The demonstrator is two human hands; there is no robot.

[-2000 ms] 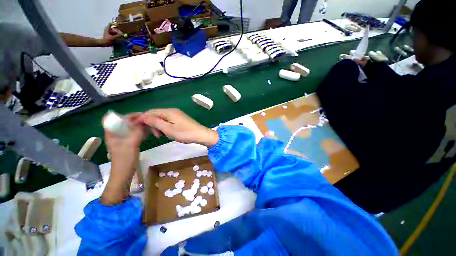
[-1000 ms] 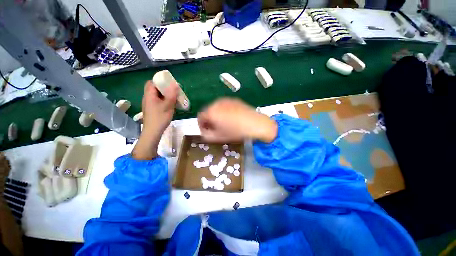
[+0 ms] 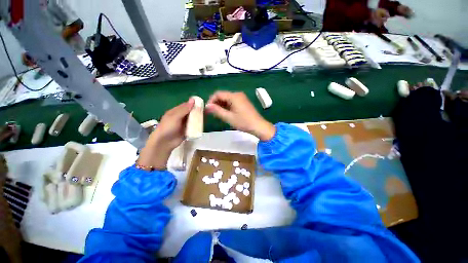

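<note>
My left hand holds a cream housing upright above the belt's near edge. My right hand is just right of the housing's top end, its thumb and fingertips close together near it; whether a disc is between them cannot be told. The brown cardboard tray lies below the hands with many small white discs loose in it. Another housing lies on the bench left of the tray, partly hidden by my left hand and wrist.
The green conveyor belt carries spaced housings. A grey metal post slants at left. Set-aside housings lie at left. A patterned cardboard sheet is at right, beside a worker in dark clothes. Small dark parts lie below the tray.
My left hand has turned the housing more upright and moved it right and down in view. My right hand has come up beside its top end. A person in dark red now shows opposite.
</note>
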